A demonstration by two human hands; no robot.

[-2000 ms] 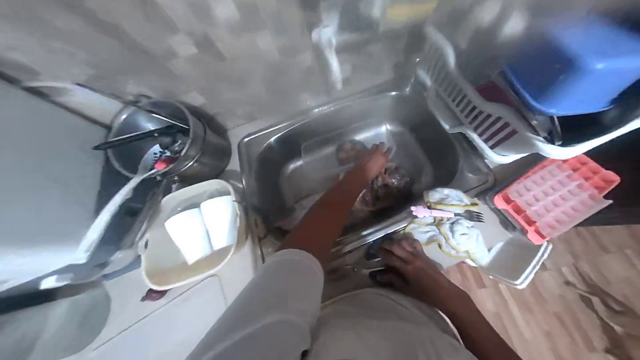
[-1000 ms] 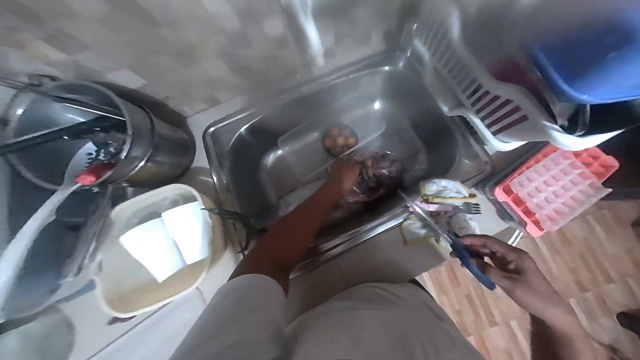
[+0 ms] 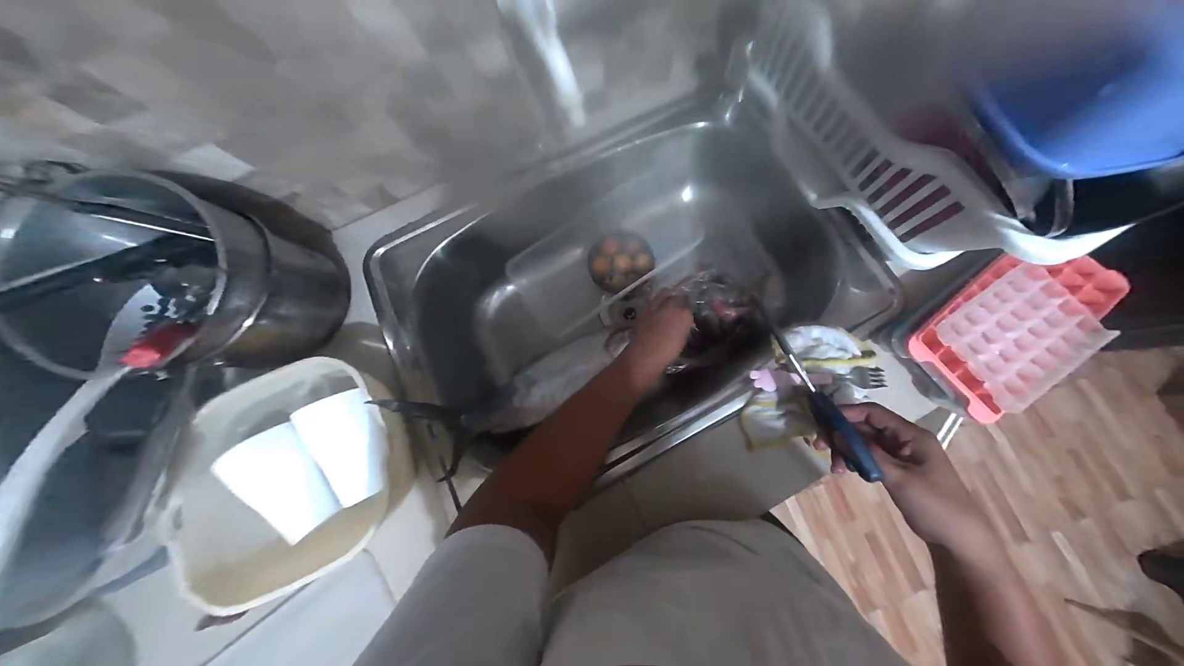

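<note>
My left hand [image 3: 659, 333] reaches into the stainless steel sink [image 3: 740, 176] and touches a clear plastic bag with dark reddish contents [image 3: 726, 314]; whether its fingers grip the bag is unclear. A silvery fish [image 3: 546, 379] lies below that hand, its dark tail over the sink's left edge. At the right front, my right hand [image 3: 879, 444] holds a knife [image 3: 846, 435] by its dark blue handle, the blade pointing up-left towards the bag. Near the blade, a fork with a pink handle [image 3: 862, 377] rests on a white and yellow cloth [image 3: 819, 344].
To the left stand a steel pot [image 3: 296, 277] with utensils and a cream basin [image 3: 217, 592] with two white cups [image 3: 342, 444]. A faucet [image 3: 546, 55] is behind the sink. Right are a white dish rack [image 3: 888, 176], a blue tub [image 3: 1091, 102] and pink ice trays [image 3: 1017, 324].
My right hand was low at the sink's front edge two seconds ago; it has moved right and now holds the knife. A round drain strainer in the sink has come into sight.
</note>
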